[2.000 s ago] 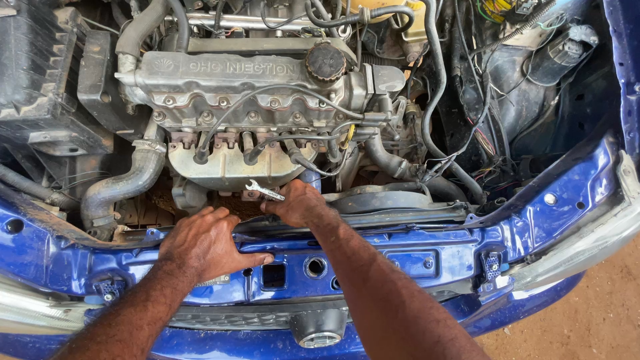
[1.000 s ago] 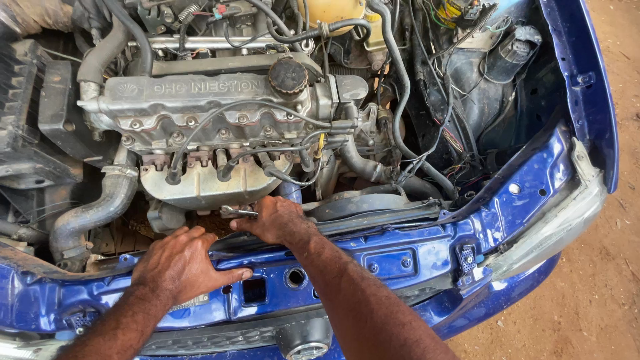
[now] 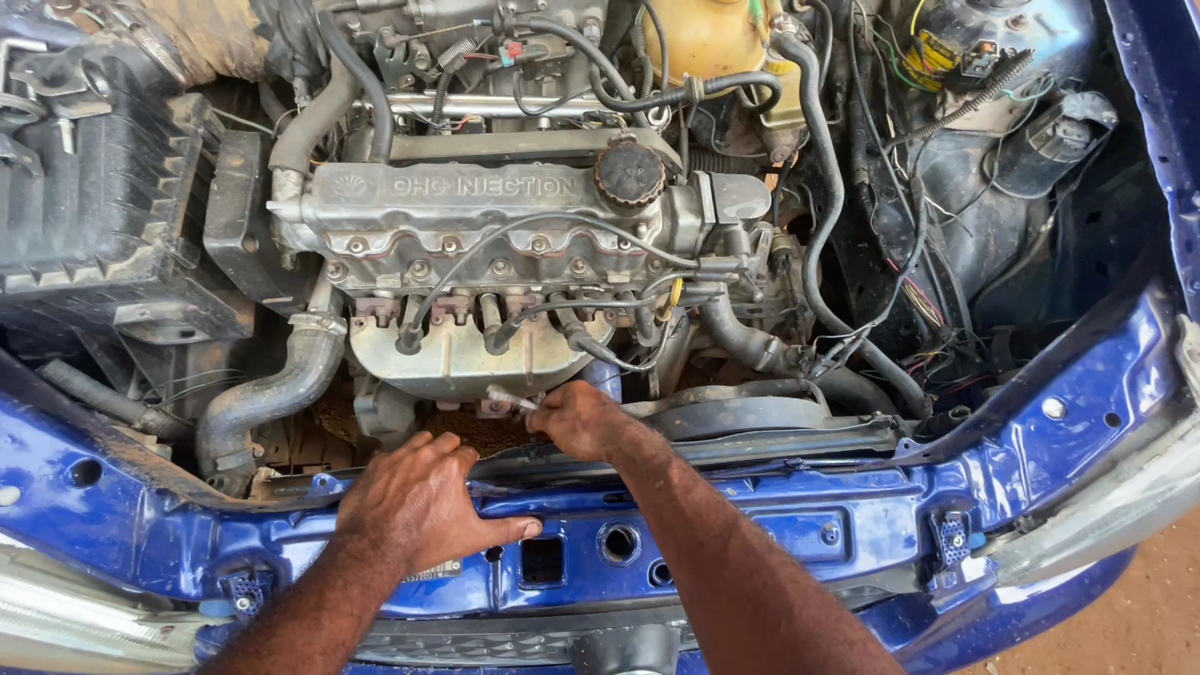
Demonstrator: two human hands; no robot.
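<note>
My right hand (image 3: 583, 422) grips a metal wrench (image 3: 511, 398), whose end points left, just below the exhaust manifold heat shield (image 3: 459, 361). My left hand (image 3: 412, 497) rests over the blue front crossmember (image 3: 797, 534), thumb stretched right along its top and fingers over the rear edge; no tool shows in it. Above both hands lies the engine's grey valve cover (image 3: 469, 192) with a black oil filler cap (image 3: 630, 172). Spark plug leads (image 3: 548, 305) run down through the heat shield. Whether the wrench sits on a fastener I cannot tell.
At left stand a black air filter housing (image 3: 103, 187) and a curved metal-grey pipe (image 3: 272, 398). A black hose (image 3: 825, 206) and loose wires (image 3: 914, 295) run down the right side. A yellowed coolant tank (image 3: 703, 37) is at the top. A headlight (image 3: 1106, 497) borders the right corner.
The wrench in my right hand has turned: its open jaw showed clearly two seconds ago and now looks narrow. My left hand stays on the crossmember. The view has shifted.
</note>
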